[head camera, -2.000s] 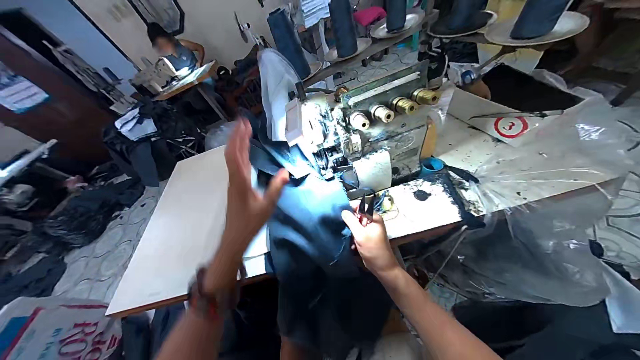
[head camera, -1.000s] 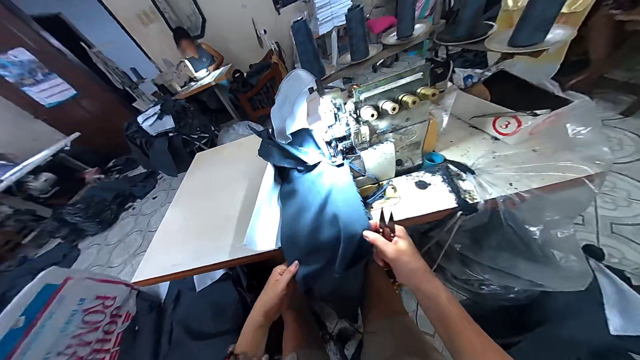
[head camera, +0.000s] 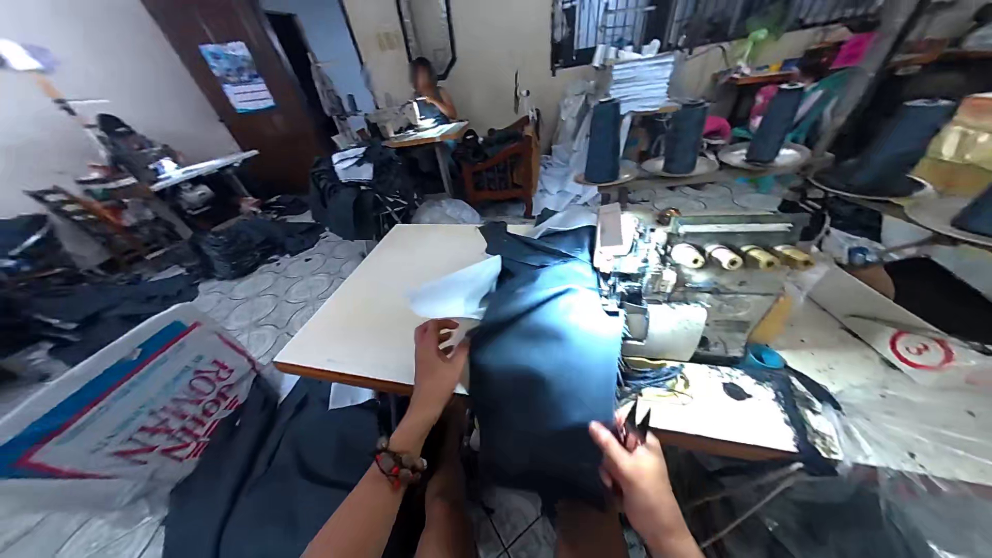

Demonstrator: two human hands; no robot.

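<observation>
Dark blue fabric [head camera: 546, 364] lies over the near edge of the white table [head camera: 364, 310], beside the needle area of an overlock sewing machine [head camera: 659, 271]. White lining or paper [head camera: 457, 291] shows from under its left side. My left hand [head camera: 442, 360] is at the left edge of the fabric, thumb and fingers curled close to the white piece; whether it pinches anything is unclear. Small dark thread snips [head camera: 637, 422] are held in my right hand [head camera: 632, 465], points up, at the fabric's lower right edge.
Thread cones [head camera: 686, 138] stand on plates behind the machine. A printed plastic sack [head camera: 139, 411] and dark cloth [head camera: 287, 465] are at lower left. Clear plastic [head camera: 922, 418] drapes the right side. Another person [head camera: 434, 97] sits at a sewing machine in the back.
My left hand, raised near the machine two seconds ago and low on the fabric one second ago, is now at the fabric's left edge. The view has swung left.
</observation>
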